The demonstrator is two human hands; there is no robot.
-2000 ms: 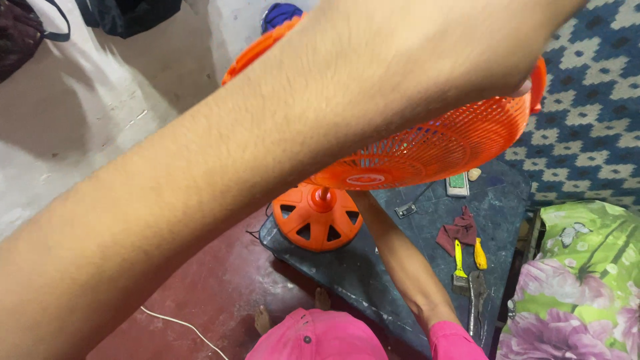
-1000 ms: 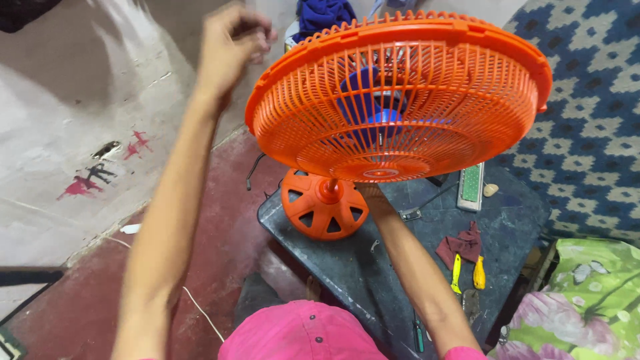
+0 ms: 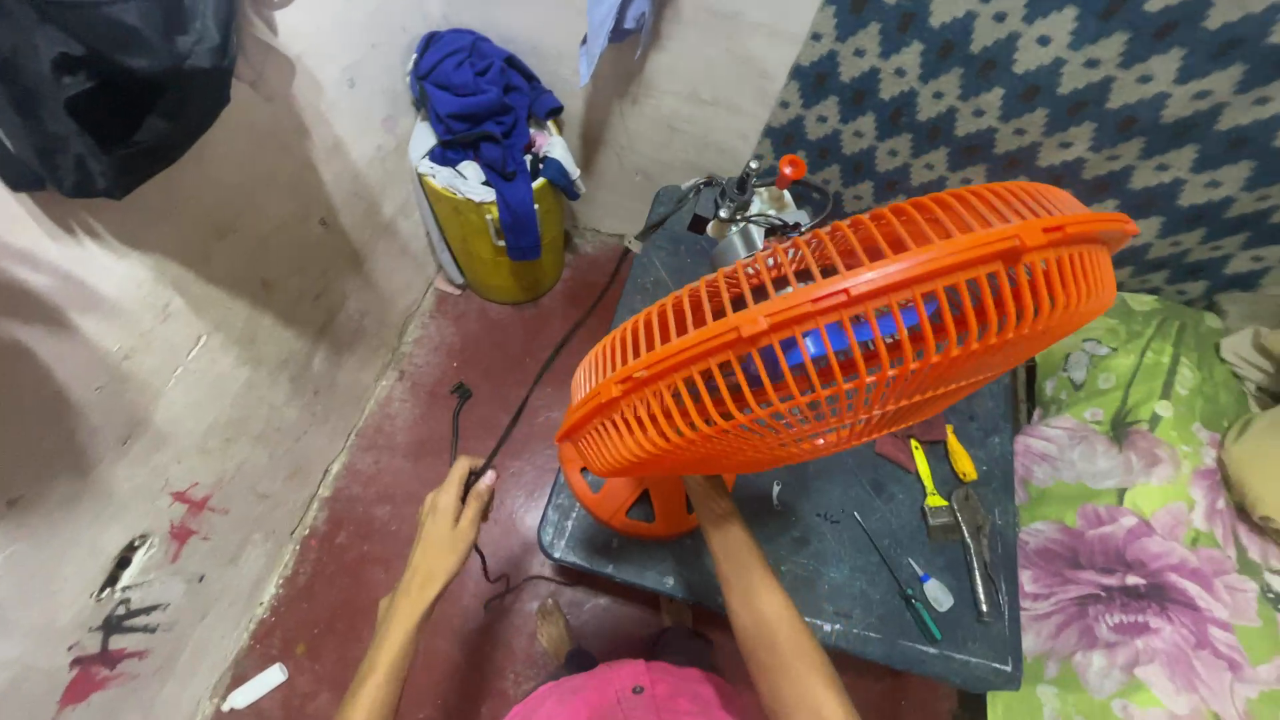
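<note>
My left hand (image 3: 450, 515) is closed around a black power cord (image 3: 550, 355) to the left of the table. The cord runs up to the exposed motor and wiring of an orange fan; a loose end with a dark plug (image 3: 460, 390) stands out above the hand. My right forearm reaches under the orange plastic fan cage (image 3: 850, 330), beside the round orange base (image 3: 635, 505); the fingers of my right hand are hidden. Blue blades (image 3: 840, 335) show through the cage, which tilts over the dark table.
On the table (image 3: 820, 600) lie a yellow-handled paintbrush (image 3: 930, 485), locking pliers (image 3: 972, 550), a green-handled screwdriver (image 3: 920, 615) and a small bottle (image 3: 935, 590). A yellow bucket of clothes (image 3: 505, 240) stands by the wall. A floral-covered bed (image 3: 1130, 560) adjoins the table at right.
My left arm has come down from across the fan, and the left hand now holds the cord. The fan's motor and the clothes bucket have come into fuller view.
</note>
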